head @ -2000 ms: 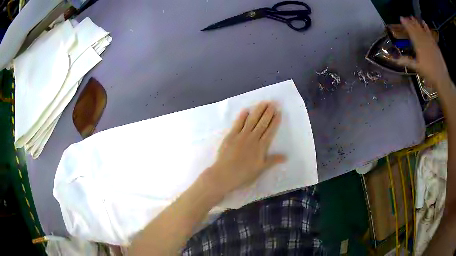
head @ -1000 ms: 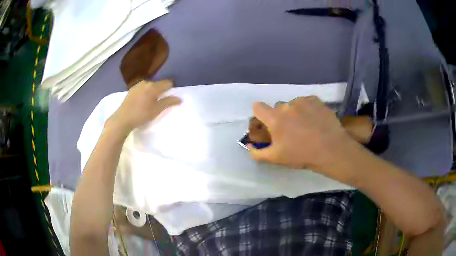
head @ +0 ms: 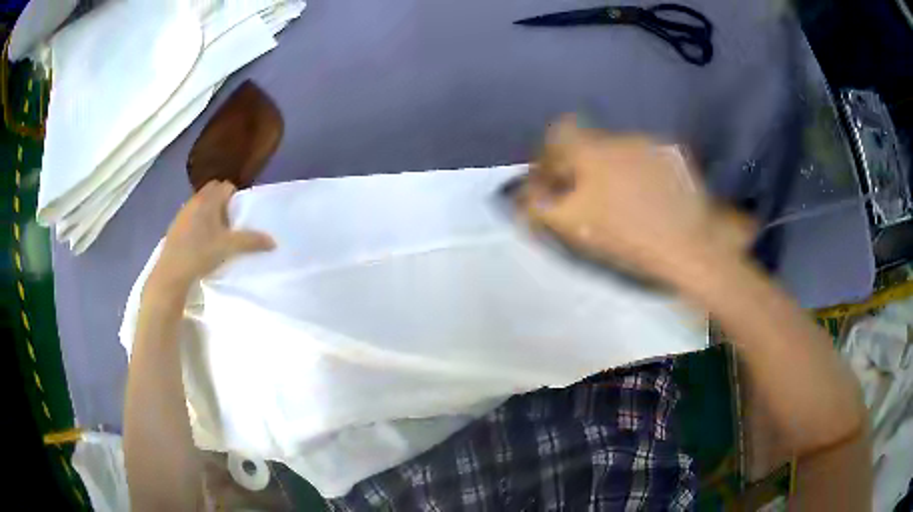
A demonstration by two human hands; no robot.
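Note:
A white garment piece (head: 430, 290) lies over the front of the table and partly over the plaid-covered lap, with folds at its left. My left hand (head: 205, 235) is at its upper left corner, fingertips at the edge beside the brown pattern plate; its grip on the cloth is hard to tell. My right hand (head: 621, 200), blurred, is closed around the handle of the steam iron (head: 591, 262), which is on the right part of the cloth. The iron is mostly hidden under the hand and blurred.
Brown pattern plate (head: 237, 135) lies beyond my left hand. A stack of white panels (head: 120, 100) is at the upper left. Black shears (head: 641, 18) lie at the far side. A metal iron rest (head: 878, 155) is at the right edge. A white tape roll (head: 248, 470) is below the table's left front.
The iron, first on its rest, came onto the cloth with my right hand; over the last second it moved towards the cloth's far edge. My left hand went from the cloth's right to its left corner.

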